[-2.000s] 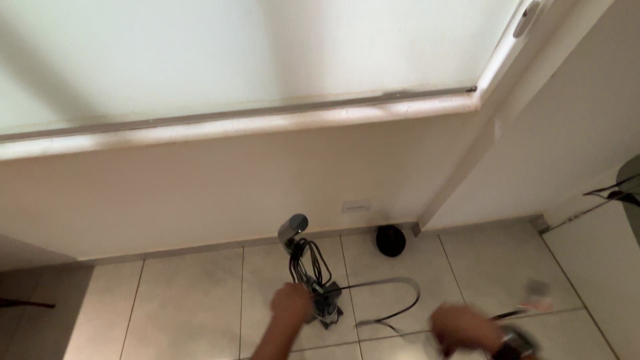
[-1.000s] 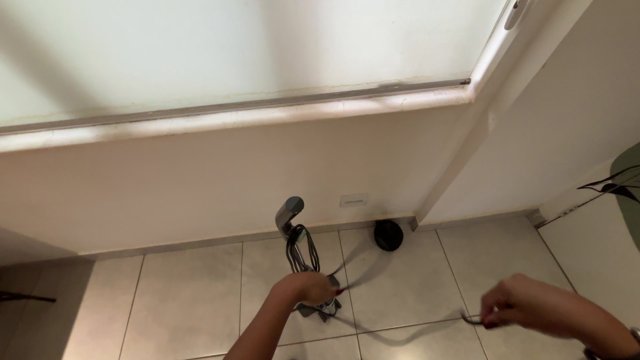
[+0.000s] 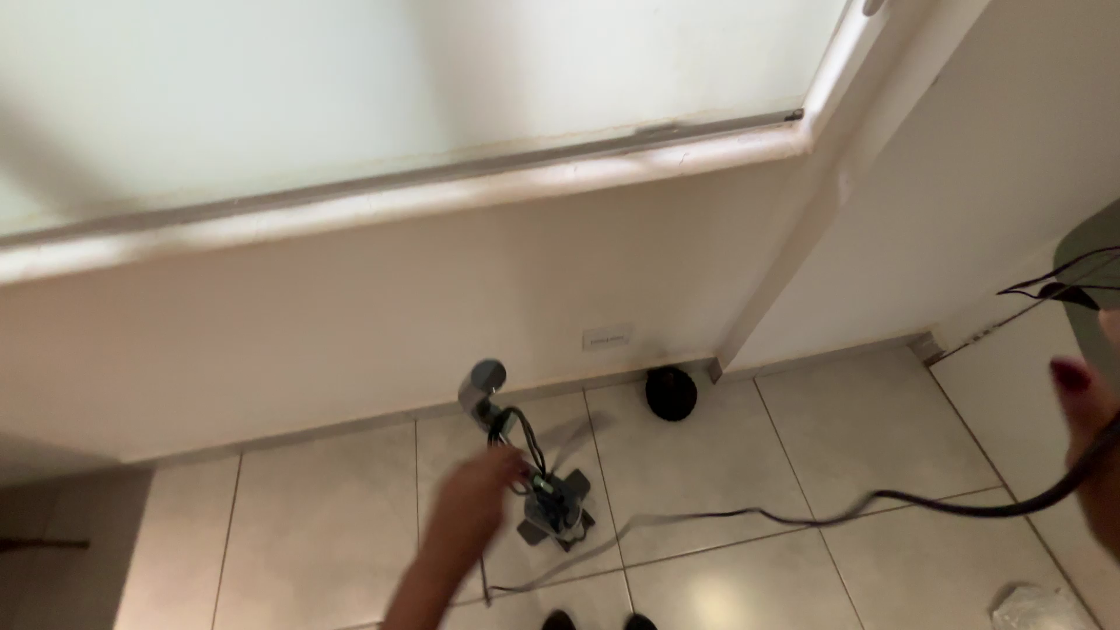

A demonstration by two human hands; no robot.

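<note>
A dark upright device (image 3: pixel 486 376) with a rounded grey top and a flat base with several feet (image 3: pixel 556 512) stands on the tiled floor near the wall. Looped black cable (image 3: pixel 529 433) hangs on its stem. My left hand (image 3: pixel 490 477) is at the stem by the loops, blurred, its fingertips partly hidden. At the right edge, my right hand (image 3: pixel 1089 446) is cut off by the frame and holds a black cable (image 3: pixel 954 507). The cable runs in a wavy line leftward over the floor toward the device.
A round black object (image 3: pixel 671 394) rests on the floor by the skirting. A white wall plate (image 3: pixel 606 339) sits above. Clear crumpled plastic (image 3: pixel 1037 606) lies at lower right, dark thin stems or wires (image 3: pixel 1059 284) at the right edge. Two dark shoe tips (image 3: pixel 557 620) show below.
My right hand has moved right to the frame's edge, and the black cable now stretches much farther across the floor. My left hand stays near the device.
</note>
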